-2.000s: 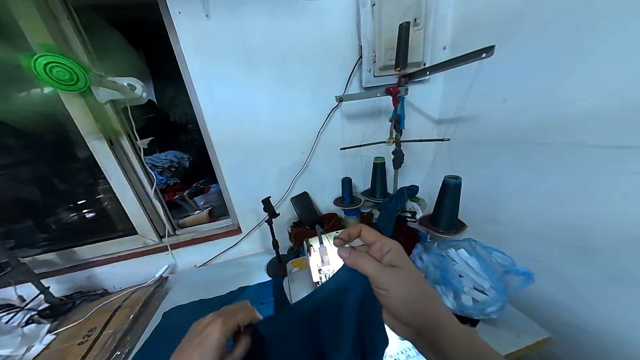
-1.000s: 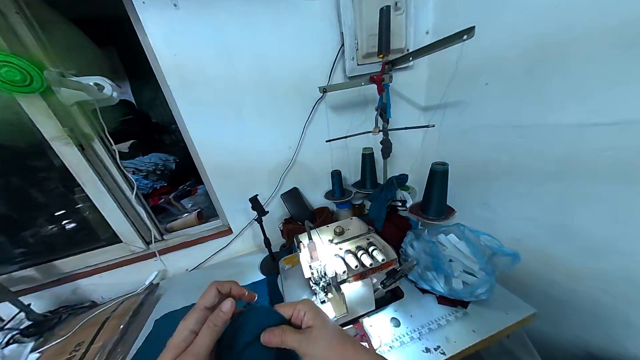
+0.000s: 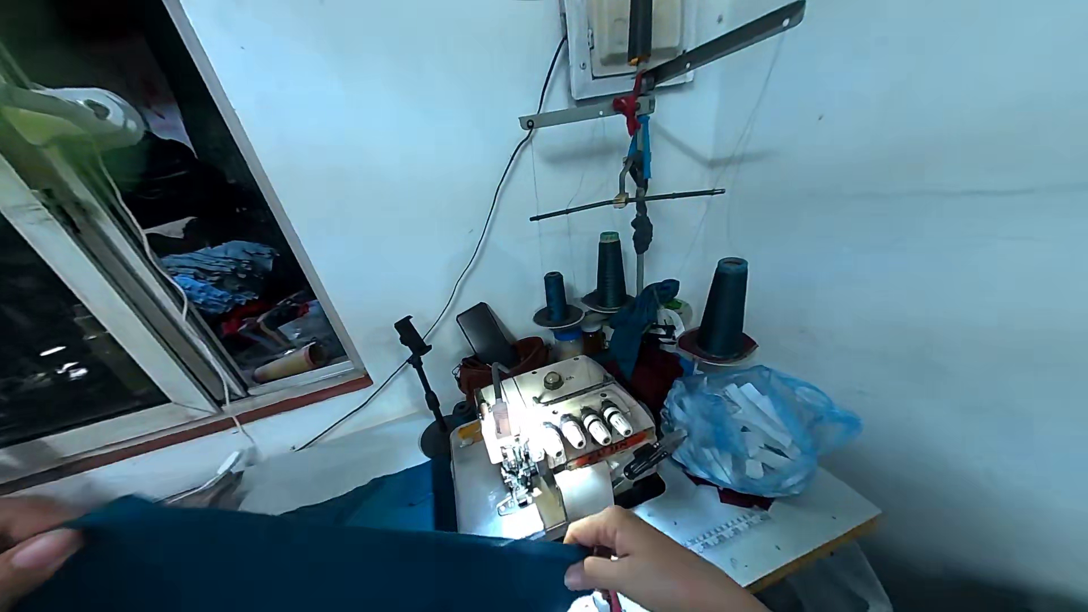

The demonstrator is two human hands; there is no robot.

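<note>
A dark teal fabric piece (image 3: 306, 565) is stretched between my two hands along the bottom of the view. My left hand (image 3: 34, 548), cut off by the left edge, pinches one end. My right hand (image 3: 650, 561) pinches the other end between thumb and fingers, just in front of the lit overlock sewing machine (image 3: 565, 416); something small and red shows under that hand. More teal fabric (image 3: 382, 501) lies on the table left of the machine. The fabric's lower part is out of view.
Thread cones (image 3: 722, 314) stand behind the machine under a metal thread stand (image 3: 640, 246). A blue plastic bag (image 3: 748, 433) of white pieces sits at the right on the white table (image 3: 816, 518). A phone (image 3: 486, 334) and a small black stand (image 3: 425, 382) are behind, near the window frame (image 3: 255, 170).
My hands, close together on the fabric one second ago, are now far apart, the left one at the left edge. The fabric between them is drawn out into a long, nearly straight edge.
</note>
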